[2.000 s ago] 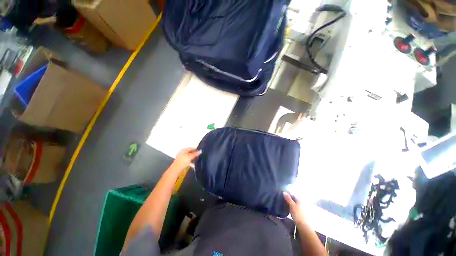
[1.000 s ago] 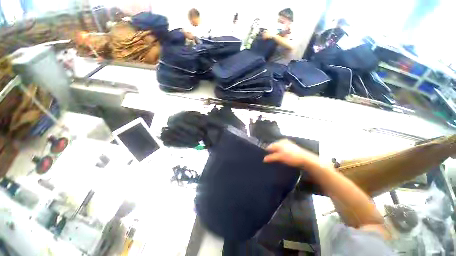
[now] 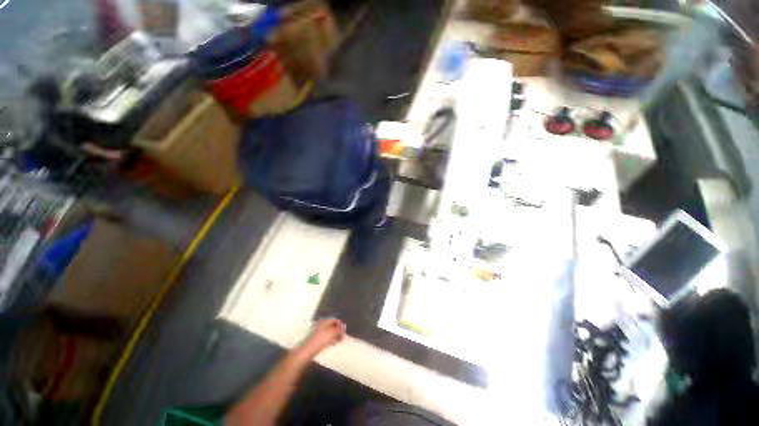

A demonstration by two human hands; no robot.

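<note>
My left hand (image 3: 329,332) is small and blurred at the near edge of the pale side table (image 3: 287,262). Its fingers look curled, but I cannot tell if it holds anything. My right hand is out of the picture. The white sewing machine (image 3: 476,141) stands ahead, its small metal and yellow parts near the stitching area blurred. A loose tangle of black webbing pieces (image 3: 601,359) lies right of the machine. The pile of navy panels with pale piping (image 3: 308,158) is beyond the side table.
A black fabric heap (image 3: 707,354) and white-framed screen (image 3: 676,256) are at right. A green bin (image 3: 187,416) shows at the bottom left. Cardboard boxes (image 3: 112,270) stand beyond the yellow floor line (image 3: 150,312). Thread cones (image 3: 559,123) are at the table's far end.
The view has swung from the right side back over the machine and aisle. The navy panel held earlier, last by my right hand over the black heap, is not recognisable now. My left hand is back in view.
</note>
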